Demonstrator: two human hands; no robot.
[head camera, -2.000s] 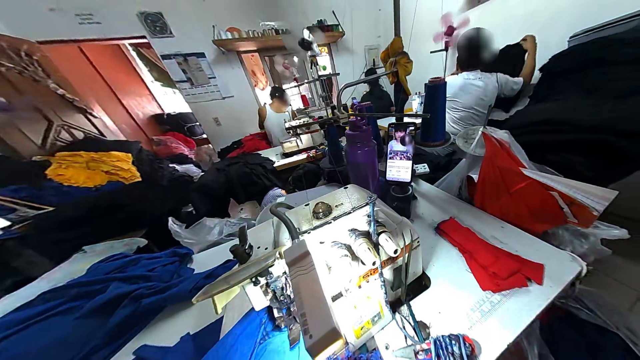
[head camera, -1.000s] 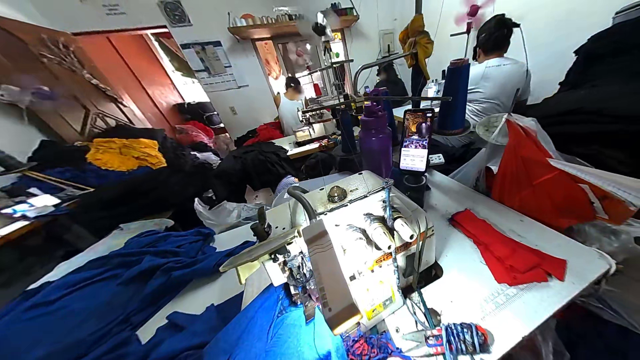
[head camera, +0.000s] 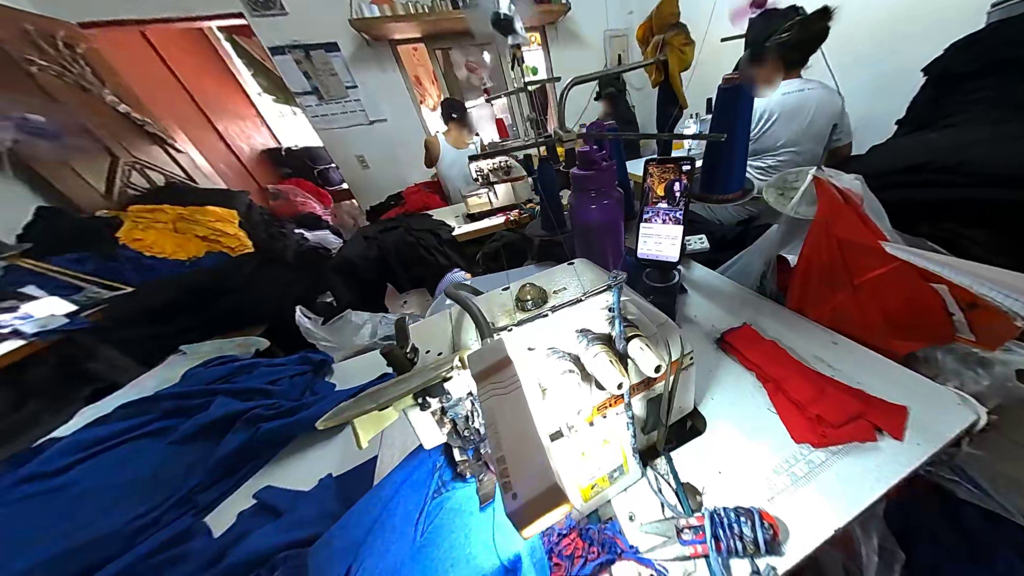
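Neither of my hands shows clearly in the head view. An overlock sewing machine (head camera: 584, 384) stands at the middle of the white work table (head camera: 808, 368). Bright blue fabric (head camera: 424, 520) lies under its presser foot area and spreads toward the bottom edge. Darker blue fabric (head camera: 184, 432) covers the left side of the table. Thread snips (head camera: 680, 534) with thread-wrapped handles rest at the machine's lower right, beside a tangle of red and blue thread (head camera: 588, 548). A folded red cloth (head camera: 812, 388) lies on the right.
Behind the machine are a purple bottle (head camera: 597, 208), a phone on a stand (head camera: 664, 210) and a blue thread cone (head camera: 726, 140). Red fabric in a plastic bag (head camera: 860, 272) borders the table's right side. Dark cloth piles (head camera: 400, 264) lie beyond. Several people sit farther back.
The person at the back right has lowered a raised arm and dark cloth since the earliest frame. The phone screen shows a different picture.
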